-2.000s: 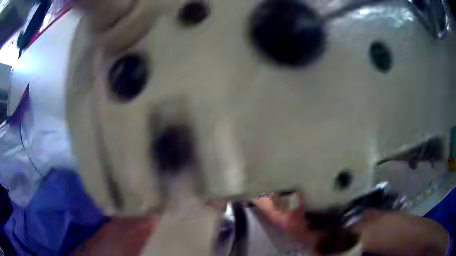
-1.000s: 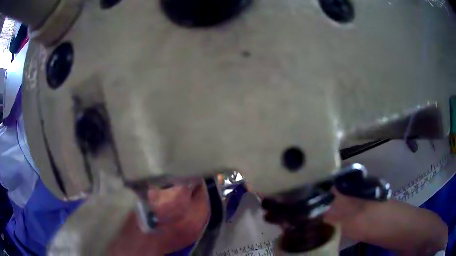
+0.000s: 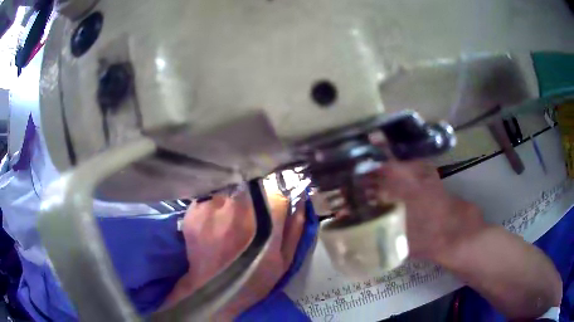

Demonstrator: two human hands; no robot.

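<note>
The cream-grey sewing machine head fills the upper view. Its tension knob with a cream cup-shaped end stands at the front. Blue fabric with a pale underside lies at the left. My left hand lies on the blue fabric by the brightly lit needle area, partly behind a curved metal guard. The fabric's edge runs along its right side. My right hand is behind the knob; its fingers are mostly hidden, so its hold cannot be told.
A printed measuring tape runs along the white table's front edge. A brown-handled tool and a thin blue stick lie at the right. A green box and a yellow object are at the far right. More blue fabric hangs at right.
The machine head sits higher in view, uncovering both hands, the tape and the tools at right. My left hand and the blue fabric now show more clearly beneath the head.
</note>
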